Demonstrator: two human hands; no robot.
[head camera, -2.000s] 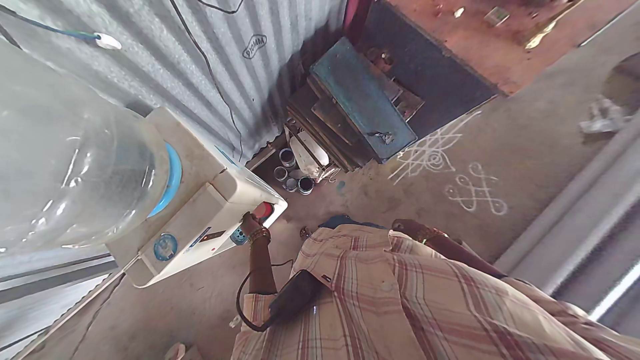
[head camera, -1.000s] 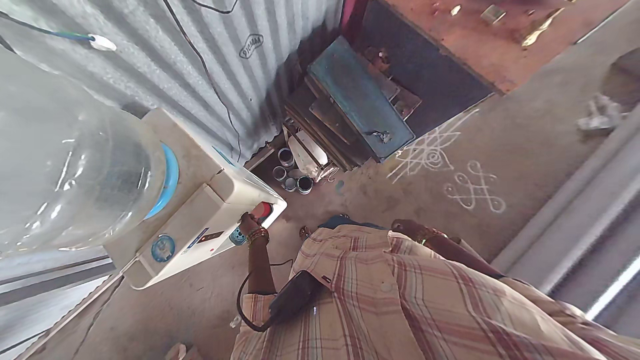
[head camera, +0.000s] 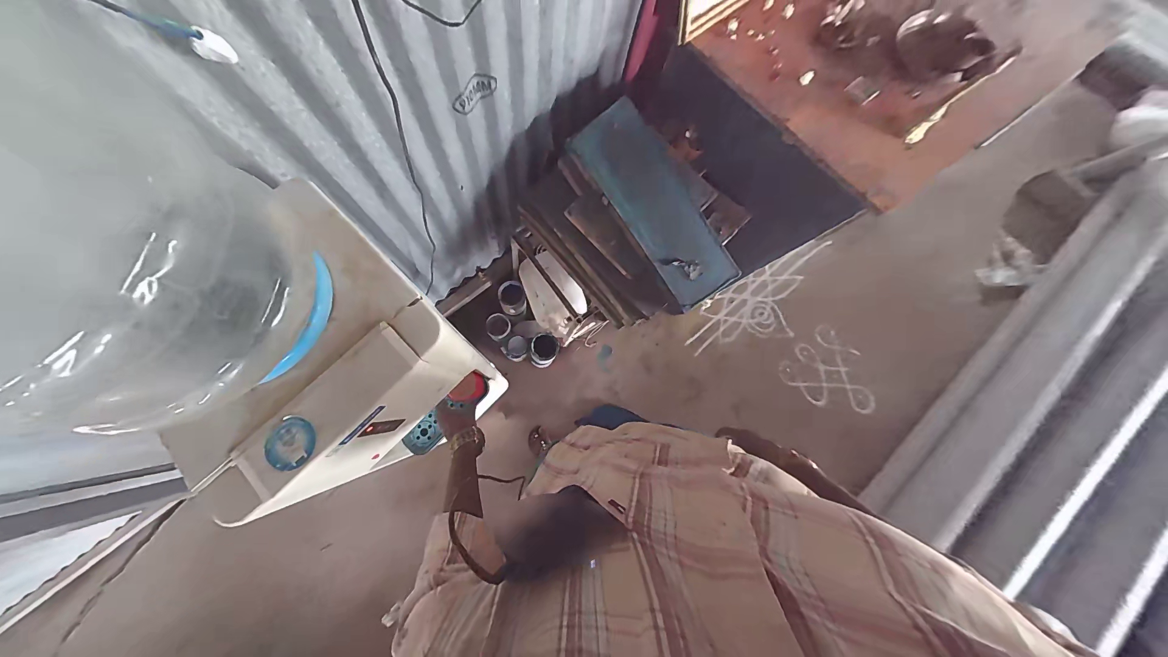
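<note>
A cream water dispenser (head camera: 392, 401) with a blue ring stands at the left, and a large clear plastic bottle (head camera: 164, 301) sits on its top. My left hand (head camera: 457, 417), with a bangle at the wrist, is at the dispenser's front edge against a round red part (head camera: 470, 388). A round blue perforated part (head camera: 422, 432) lies just beside that hand. The left fingers are too small and dark to show whether they grip anything. My right hand (head camera: 741, 440) hangs low beside the plaid shirt (head camera: 675, 538), away from the dispenser; its fingers and any hold are unclear.
Several metal cups (head camera: 513, 297) stand on the floor near a corrugated metal wall (head camera: 511, 100). A worn blue box or panel (head camera: 652, 205) lies on stacked boards. Beyond is a reddish surface (head camera: 821, 100) with small items. White chalk-like patterns (head camera: 826, 370) mark the floor; metal ledges (head camera: 1049, 365) run along the right.
</note>
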